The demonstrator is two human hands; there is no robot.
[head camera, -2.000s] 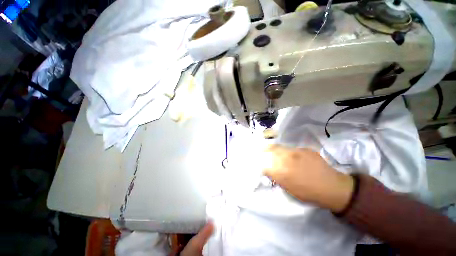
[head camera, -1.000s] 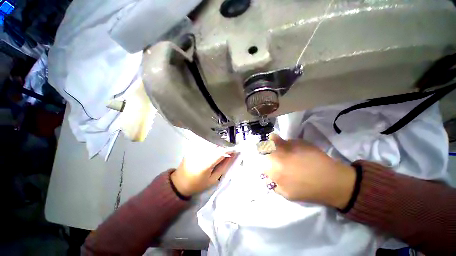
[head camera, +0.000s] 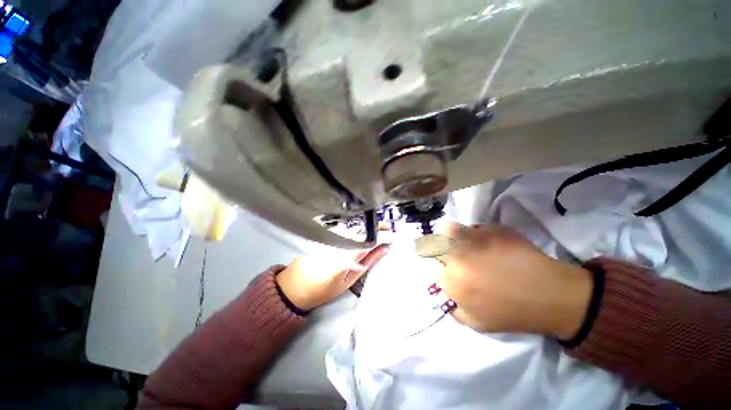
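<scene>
White fabric (head camera: 481,360) lies in folds under the needle area and over the machine bed, washed out by glare near the needle. My right hand (head camera: 505,276) is on the fabric just right of the presser foot, with fingers curled and small dark red bits showing at the fingertips. My left hand (head camera: 325,276) is on the left side, its fingertips at the fabric edge close below the machine head. The presser foot area (head camera: 377,224) is dark metal and partly hidden. A small tan block (head camera: 434,245) sits between the foot and my right hand.
The cream sewing machine head (head camera: 561,96) fills the top, with a round tension knob (head camera: 413,174). Black straps (head camera: 625,164) hang at right. More white fabric (head camera: 136,112) is piled at left. The pale table (head camera: 152,296) has a dark crack-like mark.
Since the earliest frame my view has moved closer to the machine, and my left hand has come up from the table's front edge to the needle area. My right hand stays beside the foot.
</scene>
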